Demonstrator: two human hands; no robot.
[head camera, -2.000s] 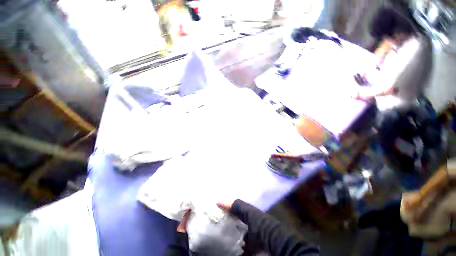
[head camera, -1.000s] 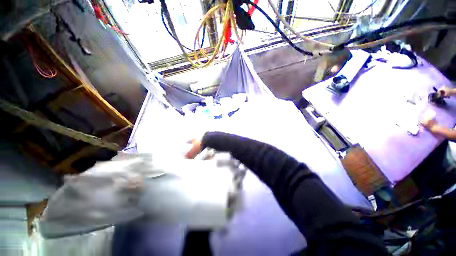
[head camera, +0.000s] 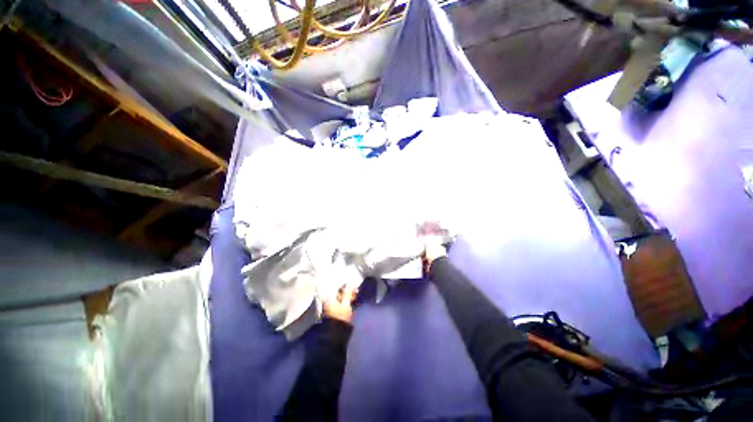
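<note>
A large heap of loose white garment pieces (head camera: 355, 185) lies on the purple-covered ironing table (head camera: 396, 354), its front edge crumpled and hanging in folds. My left hand (head camera: 340, 303) is at the heap's front edge, its fingers on the white cloth. My right hand (head camera: 431, 247) is at the heap's right front, partly washed out by glare, with fingers at a white piece's edge. The glare hides how firmly each hand holds the cloth. The iron (head camera: 555, 334) is at the table's right edge, dark with a brown-orange handle, partly behind my right sleeve.
A brown block (head camera: 660, 284) is at the right table edge. Another purple-covered table (head camera: 702, 165) stands at right. A cloth-covered box (head camera: 157, 346) is at left. Small white pieces with blue bits (head camera: 363, 136) lie at the far end. Yellow hoses (head camera: 301, 41) hang by the window.
The white cloth that was blurred in motion at left is gone from there. Both hands are now at the heap's front edge. The view has shifted, and the iron is in sight again.
</note>
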